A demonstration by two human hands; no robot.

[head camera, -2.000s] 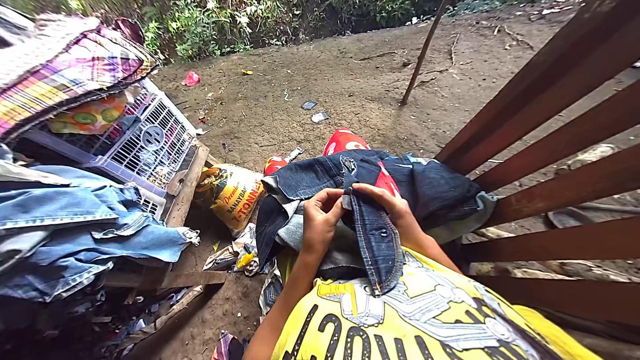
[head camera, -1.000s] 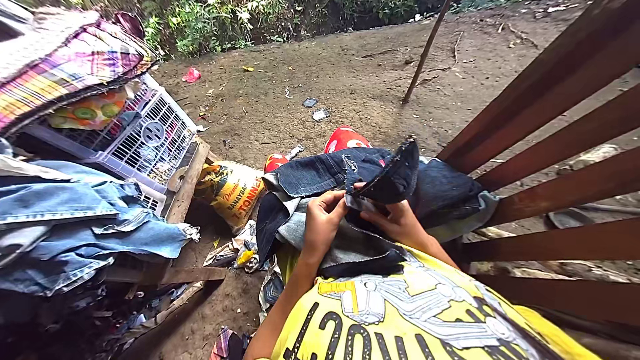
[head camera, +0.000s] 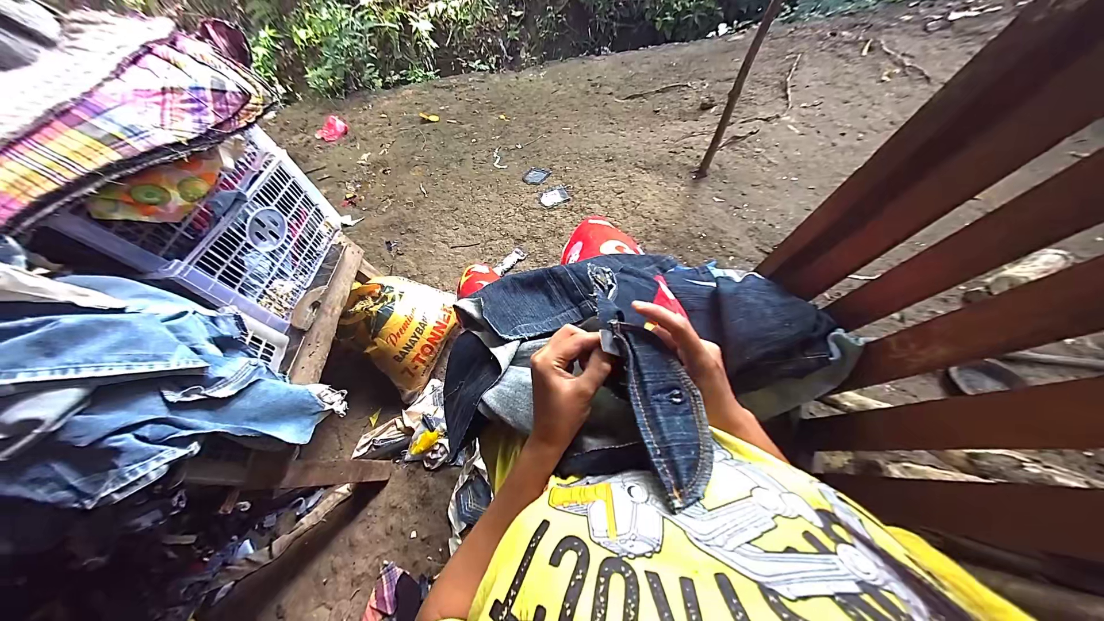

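Dark blue denim jeans [head camera: 742,302] lie in a heap across my lap. From them a denim waistband piece [head camera: 660,405] with a metal button hangs down over my yellow printed shirt [head camera: 630,569]. My left hand [head camera: 565,379] pinches a small grey thing, perhaps a blade or a tag, at the upper end of the waistband piece. My right hand [head camera: 690,354] is behind that piece, its thumb side hidden and some fingers raised and apart; whether it grips the denim cannot be told.
Light blue jeans [head camera: 155,371] hang over a wooden frame at the left, by a white plastic crate [head camera: 267,233] under plaid cloth [head camera: 138,112]. A printed sack [head camera: 405,332] stands beside my lap. Brown wooden slats [head camera: 966,345] rise close on the right. A thin stick [head camera: 737,90] stands in the ground ahead.
The waistband piece was folded upward one second ago and now hangs down over my shirt. My right hand's fingers have spread and lifted. My left hand stays in nearly the same place.
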